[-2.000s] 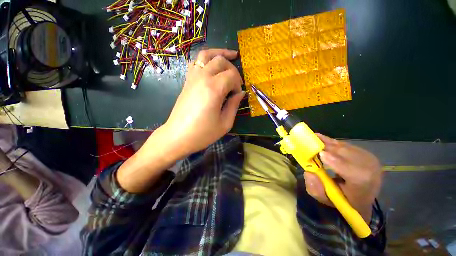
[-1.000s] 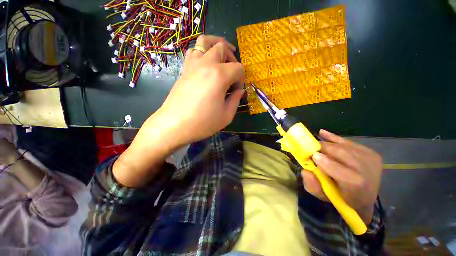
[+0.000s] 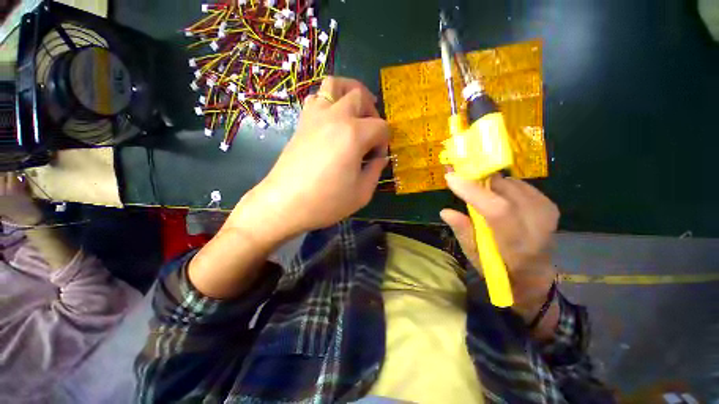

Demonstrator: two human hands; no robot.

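Observation:
The amber circuit board panel (image 3: 418, 142) lies on the dark green benchtop. My left hand (image 3: 331, 150) is at the panel's left edge, thumb and index finger pinched on a thin connector lead end, mostly hidden by the fingers. Red and yellow wire of a lead (image 3: 385, 186) shows below them, by the panel's lower left corner. My right hand (image 3: 512, 229) grips the yellow soldering iron (image 3: 481, 150). The iron is raised over the panel, its tip pointing past the panel's far edge, away from my left hand. The iron hides part of the panel.
A pile of loose leads (image 3: 260, 63) with white plugs lies left of the panel. A black fan (image 3: 91, 79) stands at the far left. A single white plug (image 3: 215, 196) lies near the bench edge. Another person's sleeve (image 3: 71, 316) shows at lower left.
My right hand has swung the iron up and away from the panel's left edge, where its tip was beside my left fingers. My left hand stays at that edge. The whole view has shifted slightly.

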